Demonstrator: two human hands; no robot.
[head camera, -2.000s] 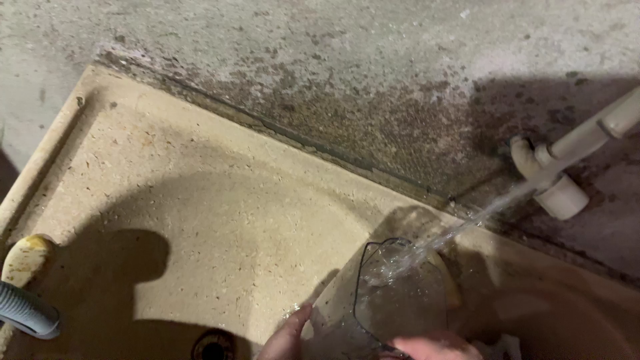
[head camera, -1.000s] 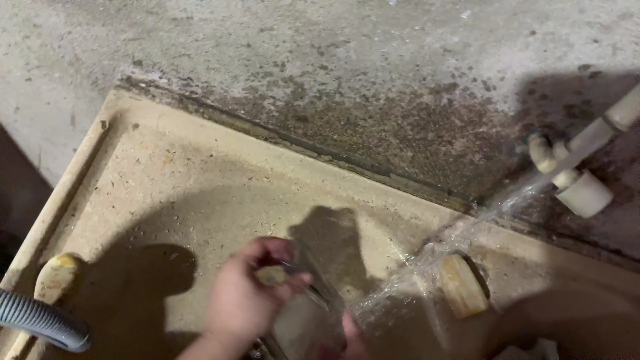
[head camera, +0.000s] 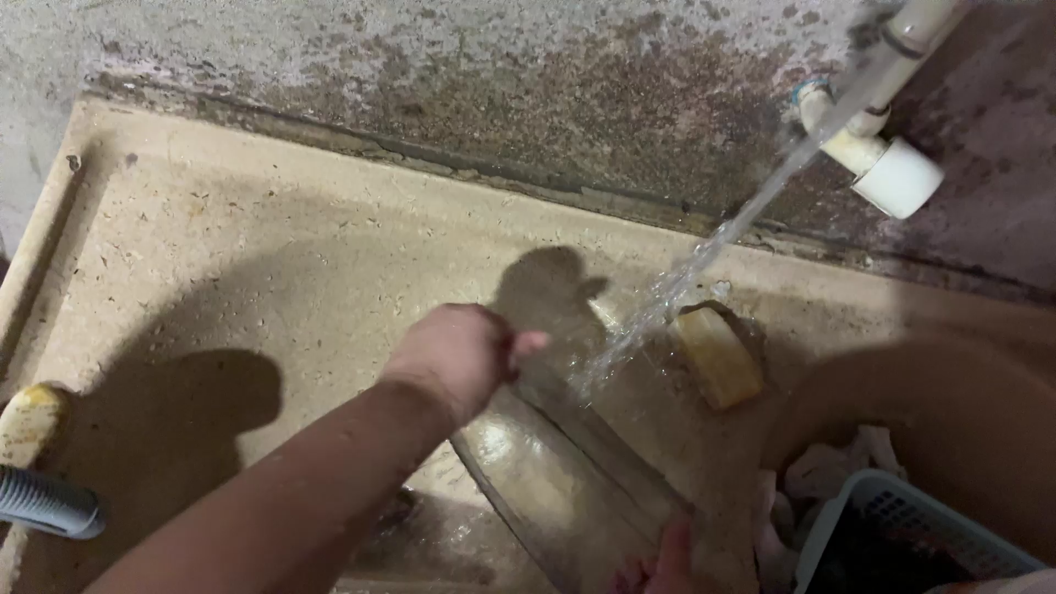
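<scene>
My left hand reaches across the basin with its fingers closed at the far end of a clear, dark-edged container, probably plastic. At the bottom edge, my right hand touches the container's near end; much of that hand is out of view. The container lies tilted over the pale stone-like basin. A stream of water comes down from the upper right and lands just beyond the container's right side. Right of the stream, a yellowish block, perhaps soap, rests on the basin.
A white plastic pipe fitting juts from the stained wall. At lower right, a large brown tub holds cloth and a light blue plastic basket. A grey corrugated hose and a yellow-white piece are at far left.
The container was upright under the stream two seconds ago; now it is tilted beside it. My left hand has moved onto the container's far end. The yellowish block has come into fuller view.
</scene>
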